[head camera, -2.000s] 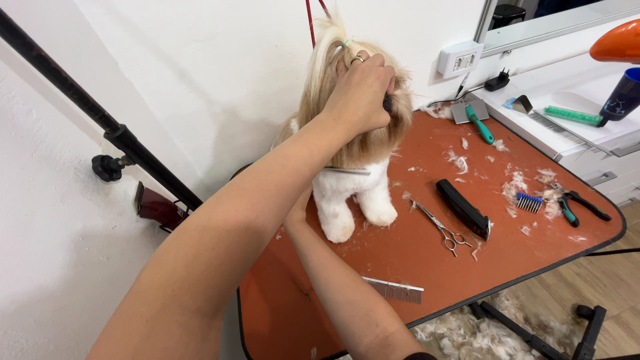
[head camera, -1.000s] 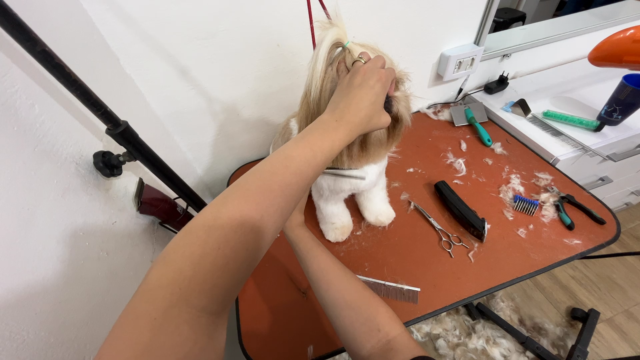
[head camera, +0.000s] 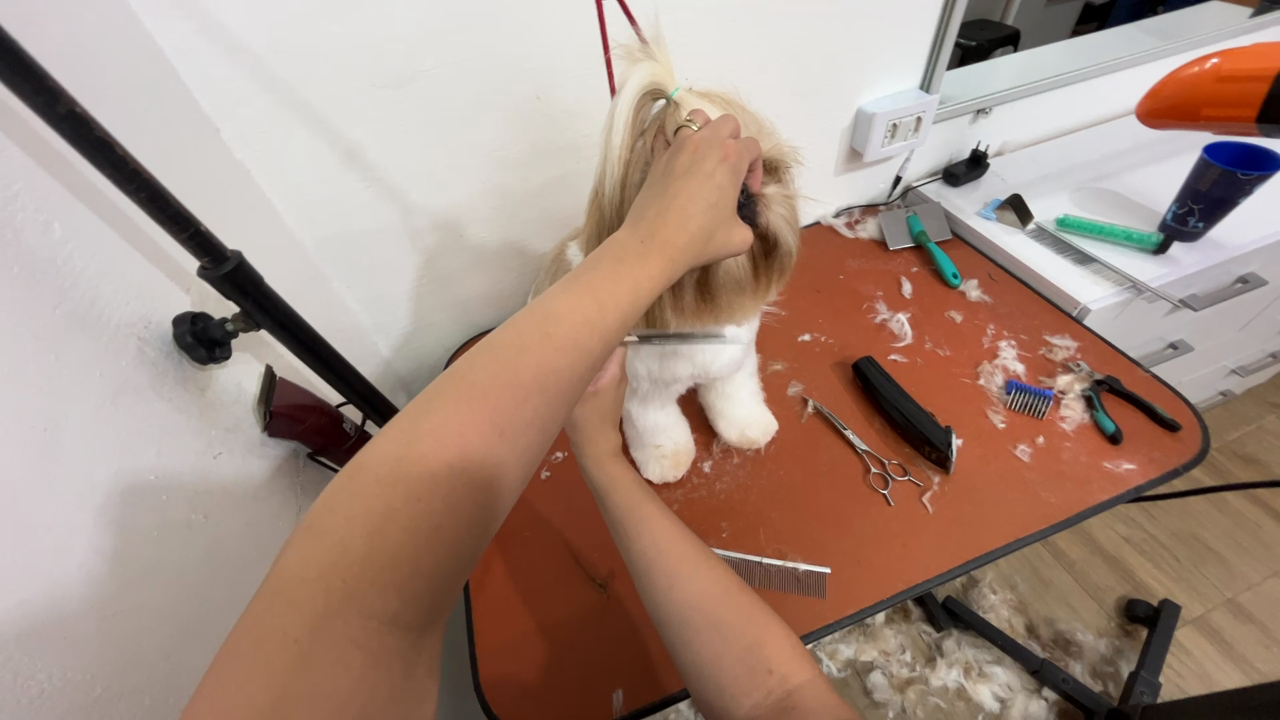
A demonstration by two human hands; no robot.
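A long-haired dog with a tan head, white chest and white front legs stands on the grooming table. My left hand, wearing a ring, grips the dog's head near the muzzle, just below a topknot tied with a green band. My right hand is low beside the chest, mostly hidden behind my left forearm. From it, the thin metal blades of what look like scissors lie level across the chest, under the trimmed edge of the face hair. Their handles are out of sight.
On the table lie a metal comb, scissors, a black clipper, a blue comb attachment, nail clippers, a slicker brush and loose hair. A black post stands left; an orange dryer is at right.
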